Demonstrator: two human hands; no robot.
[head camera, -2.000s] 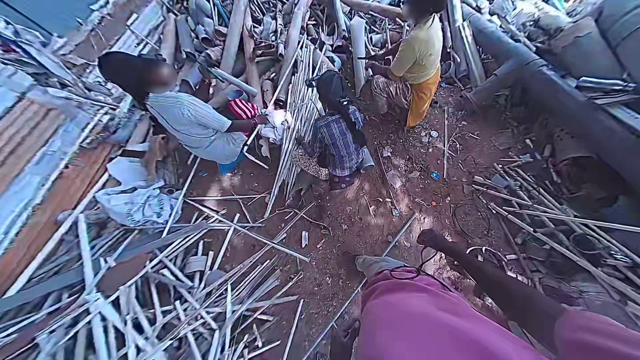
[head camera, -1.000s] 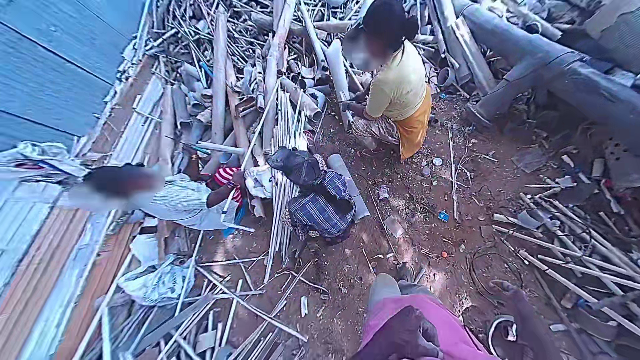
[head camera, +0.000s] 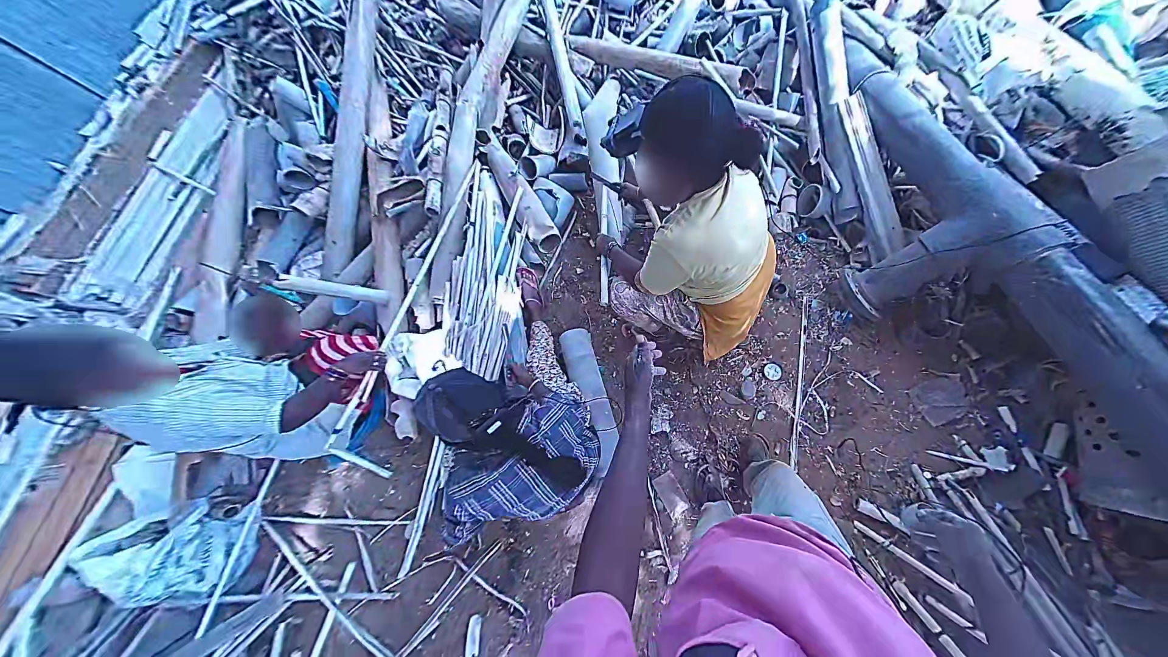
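Note:
My left hand (head camera: 644, 354) reaches forward with its fingers apart and nothing in it, above bare ground close to a crouching person in a yellow shirt (head camera: 712, 242). My right hand (head camera: 940, 527) is low at the right, blurred against thin sticks (head camera: 912, 558); whether it holds anything cannot be told. Left of my left arm, a person in a blue checked garment (head camera: 520, 470) crouches beside a bundle of thin pale sticks (head camera: 482, 315). A grey pipe-like piece (head camera: 589, 383) lies between that person and my arm. The yellow-shirted person's hands are at a long upright pale piece (head camera: 604, 214).
Two more people are at the left, one in a striped light shirt (head camera: 205, 401), one in red stripes (head camera: 336, 351). Large grey pipes (head camera: 976, 228) lie at the right. Broken pipe pieces (head camera: 529, 210) are heaped behind. A white plastic bag (head camera: 164, 557) lies lower left.
My left hand, low by my body one second ago, now reaches forward. My right hand has moved out to the right. The view has shifted somewhat.

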